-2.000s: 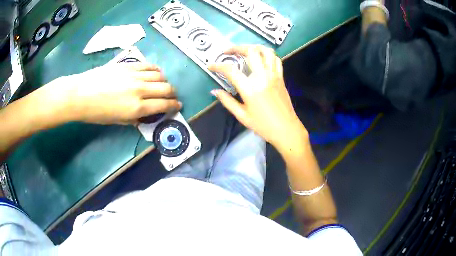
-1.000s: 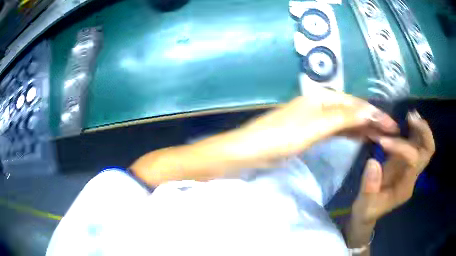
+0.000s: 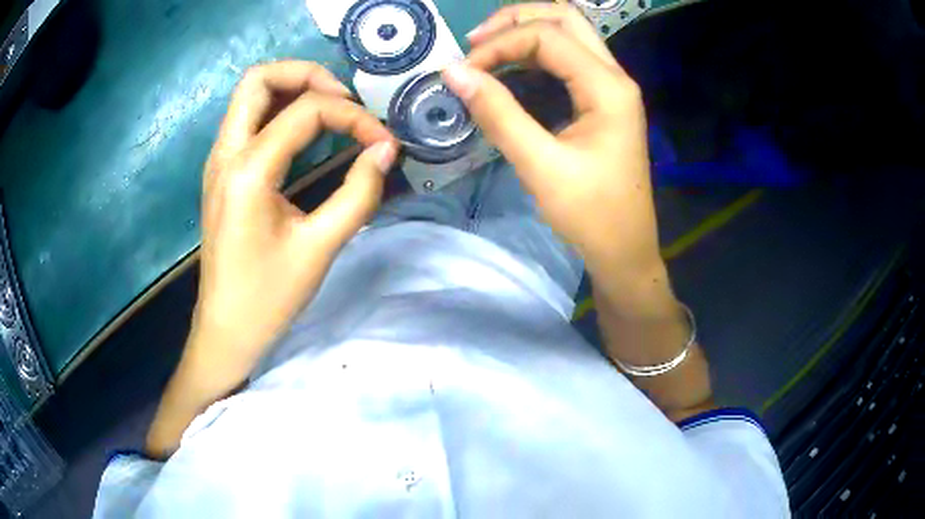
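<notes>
A fitted plate (image 3: 424, 174) lies at the bench's front edge, top centre, with one end nearest me. One black ring with a pale centre (image 3: 385, 36) shows in it. A clear round part (image 3: 436, 114) with a shiny rim is over the end seat. My left hand (image 3: 289, 167) pinches its lower left rim between thumb and fingertip. My right hand (image 3: 568, 127) pinches its upper right rim. Whether the part rests in the seat or is just above it cannot be told.
A white cloth or paper (image 3: 325, 14) touches the fitted plate's far left side. Part of another seated plate (image 3: 615, 12) shows at the top right. A narrow ringed plate (image 3: 20, 340) and a clear tray (image 3: 25, 461) are at the left edge. A dark round shape (image 3: 63, 56) lies upper left.
The view has swung back from the left. Both hands have moved from the blurred dark thing at the right to the plate's near end, now holding the clear round part.
</notes>
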